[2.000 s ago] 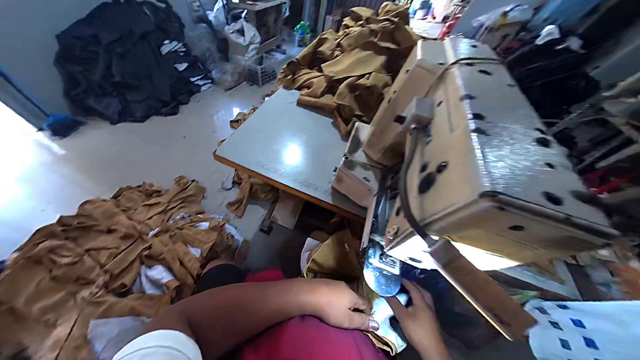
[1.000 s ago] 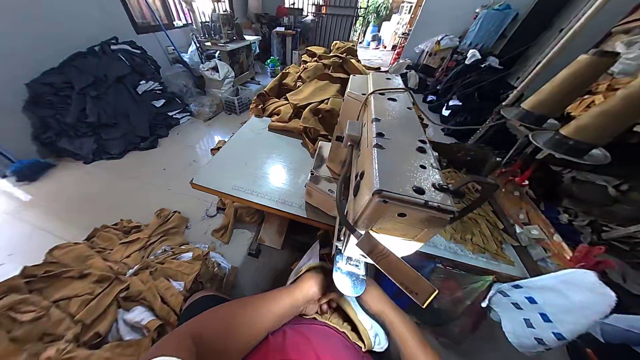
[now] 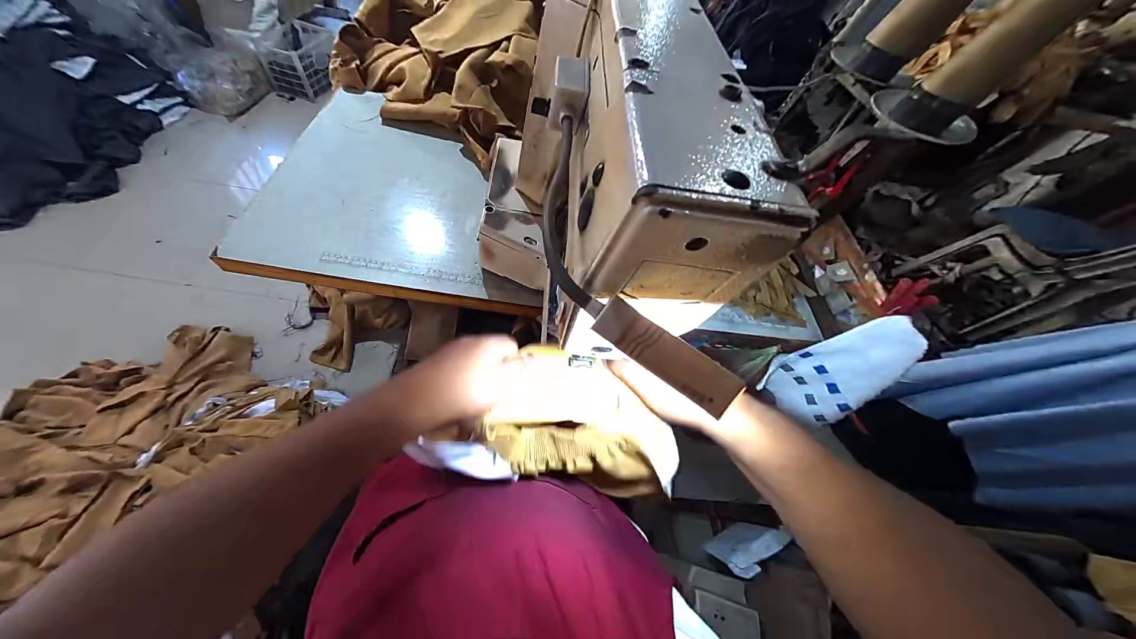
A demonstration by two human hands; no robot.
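Note:
An industrial sewing machine (image 3: 683, 151) stands before me, its lamp glaring over the needle area. Under it lies a mustard garment piece (image 3: 577, 453) with gathered, elastic-looking fabric and white cloth at its sides. My left hand (image 3: 470, 377) is at the garment's left edge, blurred and overexposed, so its grip is unclear. My right hand (image 3: 652, 390) is at the right edge, partly behind the tan card-like flap (image 3: 670, 355) on the machine; its fingers are mostly hidden.
Brown garments (image 3: 444, 62) are heaped on the pale worktable (image 3: 355, 195), and more brown cloth (image 3: 133, 444) lies on the floor at left. Thread cones (image 3: 967, 62) stand at upper right. A white cloth with blue squares (image 3: 843, 368) hangs at right beside blue fabric (image 3: 1056, 417).
My hands, close together on the cloth in my lap before, are now apart at either side of the garment beneath the machine head. The view has tilted down.

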